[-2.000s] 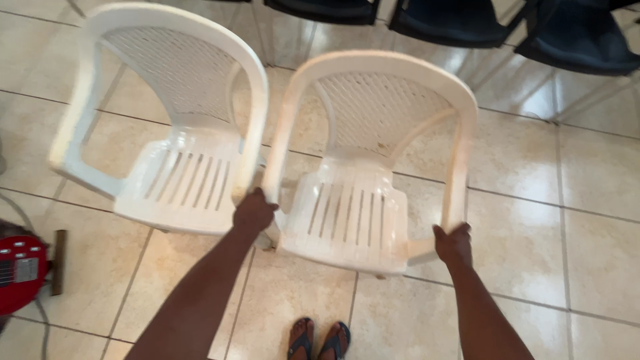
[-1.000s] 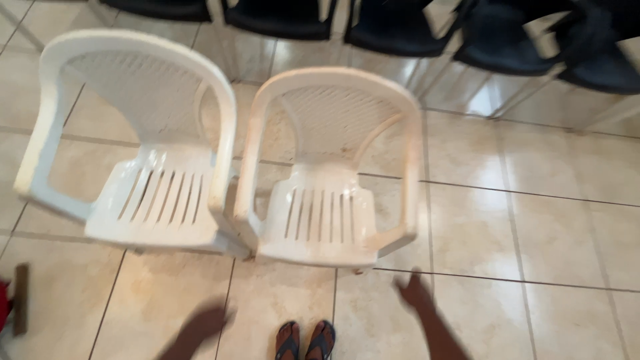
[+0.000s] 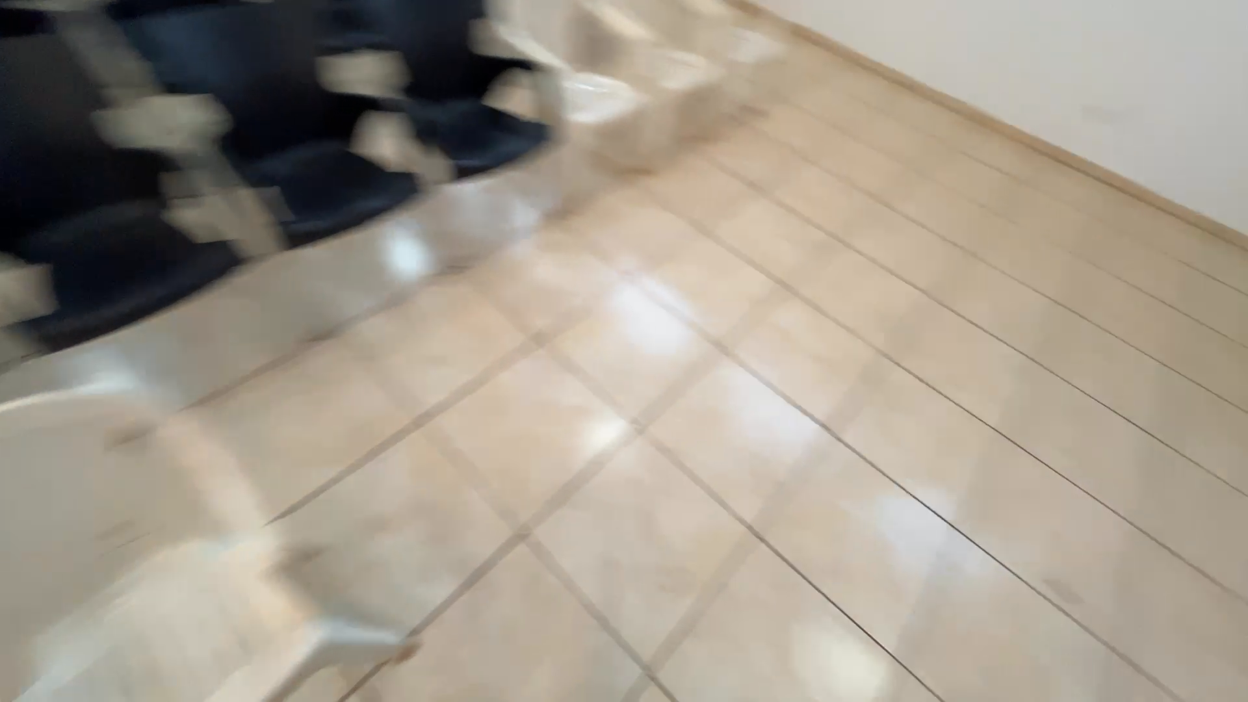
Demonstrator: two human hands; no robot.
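Note:
Neither my left hand nor my right hand shows in the head view now. A white plastic armchair (image 3: 146,595) is cut off at the lower left, blurred, with part of its back, seat and one armrest visible. Whether a hand is near its hidden part cannot be seen. Beyond it stands a row of dark seats (image 3: 322,185) with pale frames between them.
More white plastic chairs (image 3: 604,97) stand past the end of the dark row. A pale wall (image 3: 1092,88) with a tan skirting strip runs along the upper right. Glossy beige floor tiles (image 3: 682,487) reflect light.
Both hands let go of the right-hand white armchair between the two earlier frames and have now left the view. The view has swung strongly to the right, toward the wall.

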